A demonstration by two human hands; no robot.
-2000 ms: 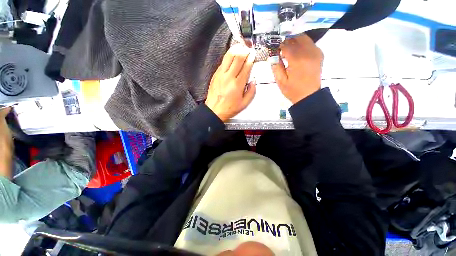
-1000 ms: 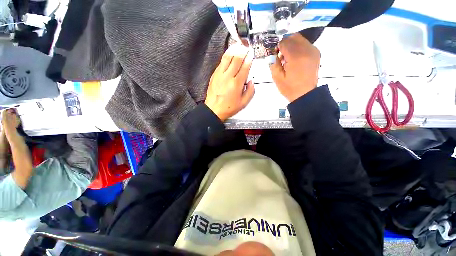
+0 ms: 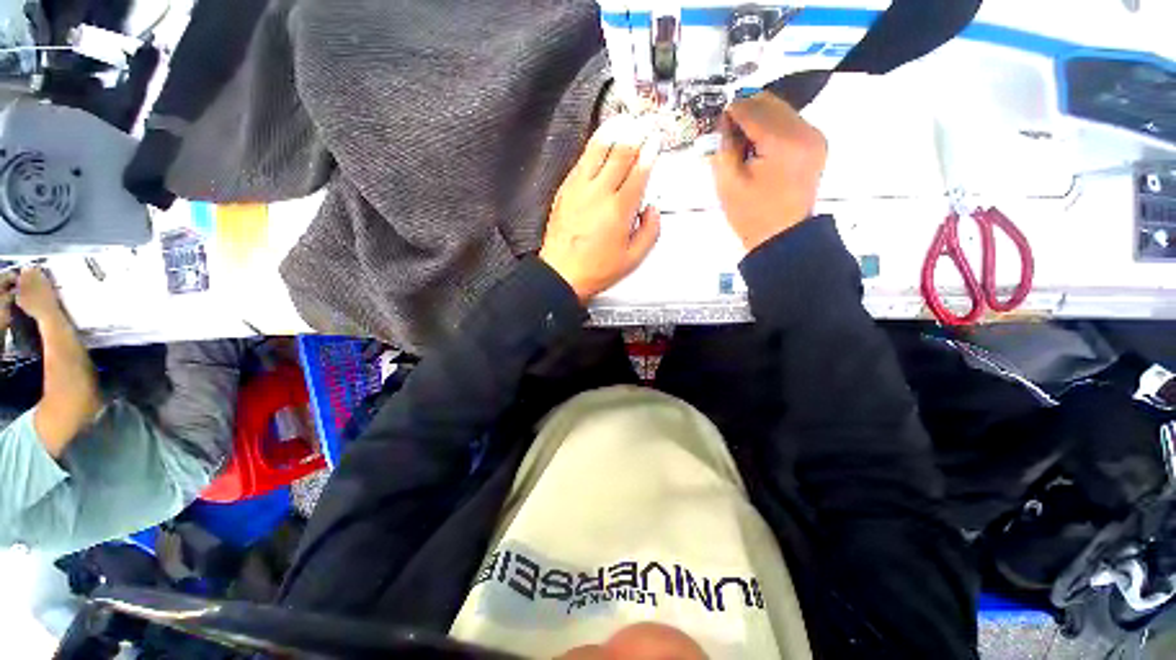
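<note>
The dark grey-brown ribbed garment lies heaped on the white table left of the needle area. Its right edge reaches the presser foot of the sewing machine. My left hand lies flat beside the garment's edge, fingertips just below and left of the foot, nothing clearly gripped. My right hand is right of the foot with fingers curled and thumb and forefinger together; whether anything is pinched in them cannot be told. The small part under the foot is overexposed and unclear.
Red-handled scissors lie on the table at the right. A black flap hangs over the machine head. A grey vented housing stands far left. Another person's arm is at the left by a red stool and blue crate.
The view has shifted a little, so scissors and machine head sit differently in it. My right hand's fingers are more curled and a little farther from the foot. My left hand has barely moved.
</note>
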